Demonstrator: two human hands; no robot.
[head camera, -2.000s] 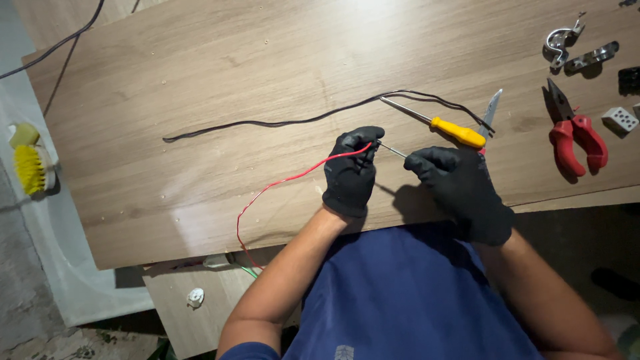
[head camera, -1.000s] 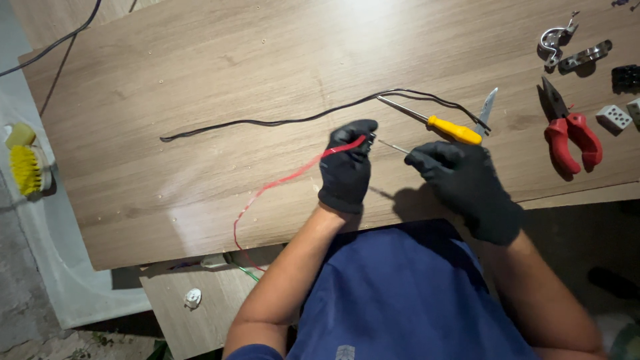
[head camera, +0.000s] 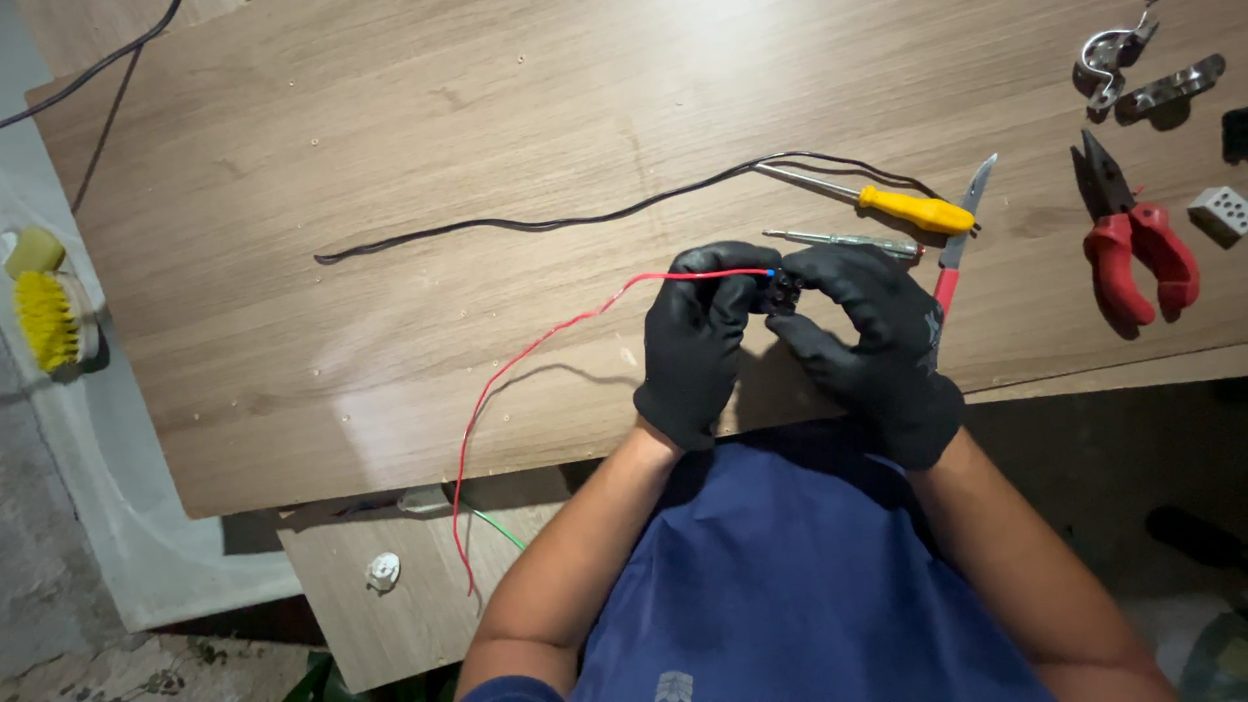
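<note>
Both my hands wear black gloves and meet over the front of the wooden board. My left hand (head camera: 697, 341) grips a small black terminal piece (head camera: 783, 291), with a red wire (head camera: 585, 314) running from its blue-tipped end leftward and down past the board's edge. My right hand (head camera: 877, 341) holds the same piece from the other side between thumb and fingers. Just beyond my right hand lies a clear-handled small screwdriver (head camera: 843, 241). A yellow-handled screwdriver (head camera: 916, 209) rests farther back, its shaft tip at a black wire (head camera: 546, 224). Beside it is a knife (head camera: 965, 234) with a red handle, partly hidden by my right hand.
Red-handled long-nose pliers (head camera: 1131, 234), metal brackets (head camera: 1170, 86) and a white block with holes (head camera: 1221, 213) lie at the right. A yellow-bristled brush (head camera: 47, 320) sits at the far left. A small white part (head camera: 383, 571) and a green wire (head camera: 495, 526) are on a lower surface.
The small screwdriver, earlier in my right hand, now lies on the board behind my hands. My right hand has moved left and holds the black piece together with my left.
</note>
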